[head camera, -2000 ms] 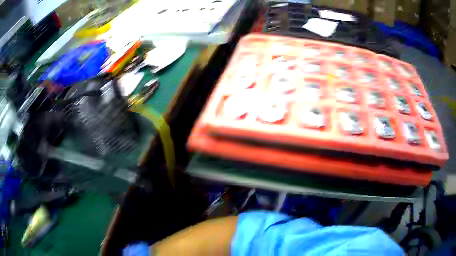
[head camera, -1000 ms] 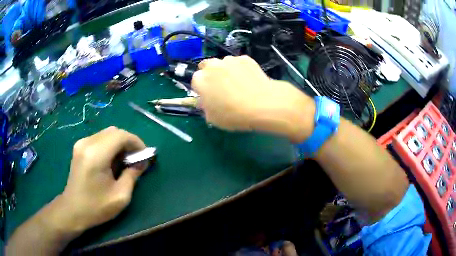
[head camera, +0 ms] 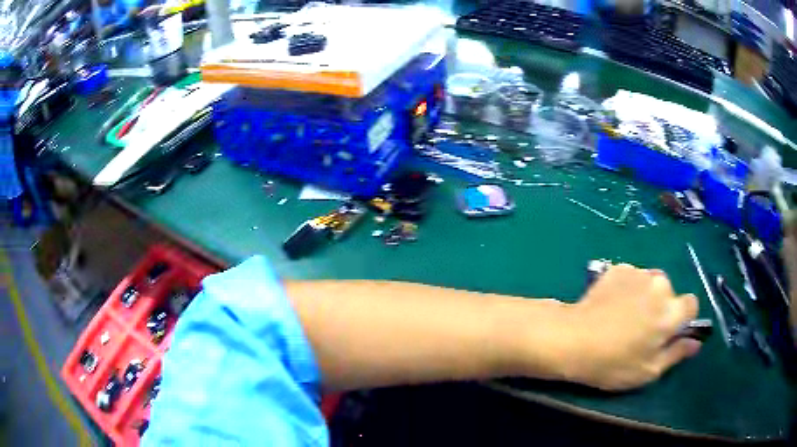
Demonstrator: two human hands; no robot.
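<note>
My left hand (head camera: 631, 330), bare, is closed low over the green mat (head camera: 489, 262), near its front edge, right of centre in view. A small dark and silver piece (head camera: 696, 330), which looks like a watch case, sticks out between its fingers; the rest is hidden by the hand. A small bright metallic bit (head camera: 599, 267) shows at the knuckle side, too blurred to name. My left forearm crosses the lower middle of the view. My right hand is out of the picture.
A blue bench unit (head camera: 306, 140) stands at the rear left. A watch (head camera: 484, 200) lies on the mat beyond my forearm. A red parts tray (head camera: 118, 336) is at lower left. Tweezers (head camera: 710, 292) lie right of my hand. Blue bins (head camera: 651, 166) stand behind.
The view has swung from the foam tray over the bench to the left side. My right hand has left the picture. My left hand still holds the small piece.
</note>
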